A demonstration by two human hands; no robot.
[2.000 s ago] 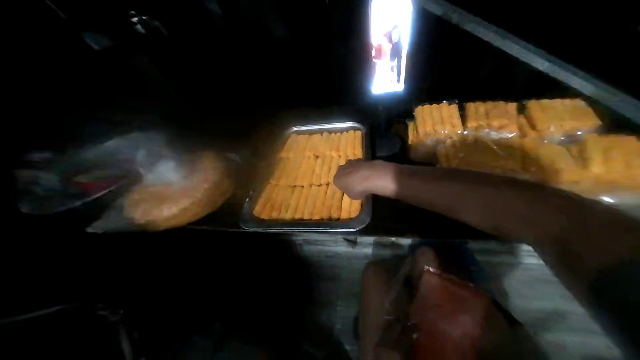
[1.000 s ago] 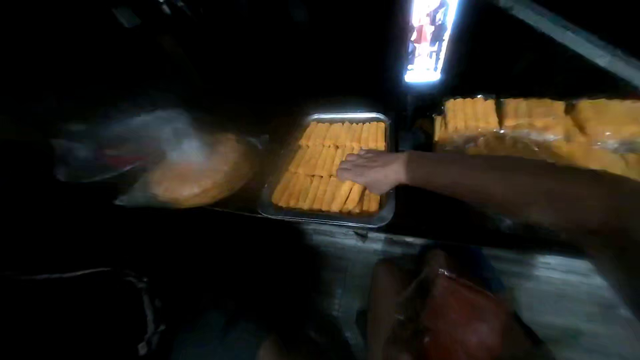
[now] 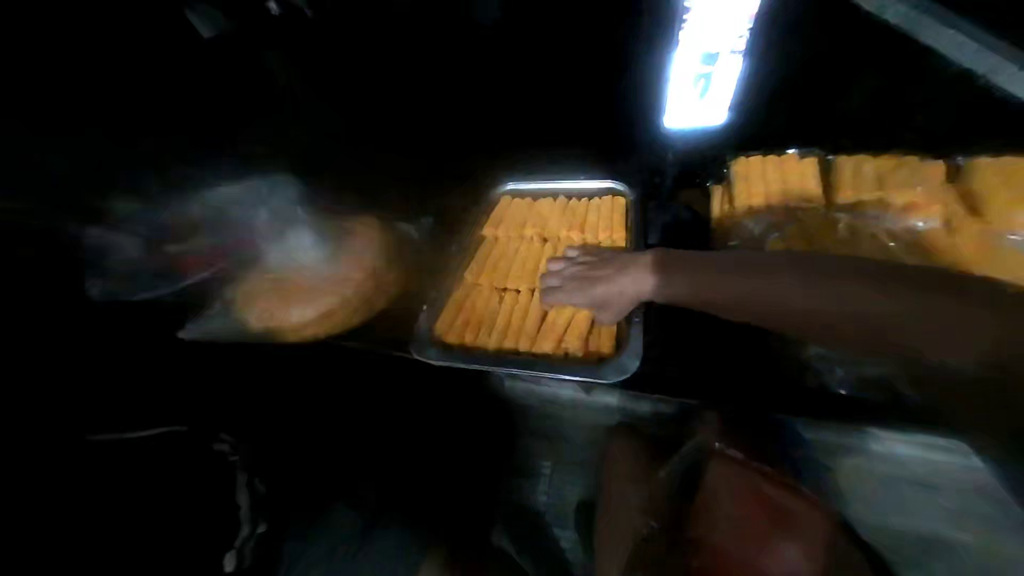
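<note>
A rectangular metal tray (image 3: 528,370) holds rows of orange, stick-shaped food pieces (image 3: 524,260), packed side by side. My right hand (image 3: 598,284) comes in from the right and lies palm down on the pieces at the right half of the tray, fingers stretched toward the left. Its palm is hidden, and no piece shows lifted in it. Some front-row pieces near the hand lean at a slant. My left hand cannot be made out.
Clear-wrapped packs of similar pieces (image 3: 888,192) stand at the right. A clear bag with a round orange-tan mass (image 3: 320,280) lies left of the tray. A bright lit panel (image 3: 708,68) is behind. Below the counter edge, a red item (image 3: 760,512) appears blurred.
My right hand, bunched at the tray's right side two seconds ago, now lies flatter with its fingers extended over the pieces. Some front-row pieces now lie more slanted.
</note>
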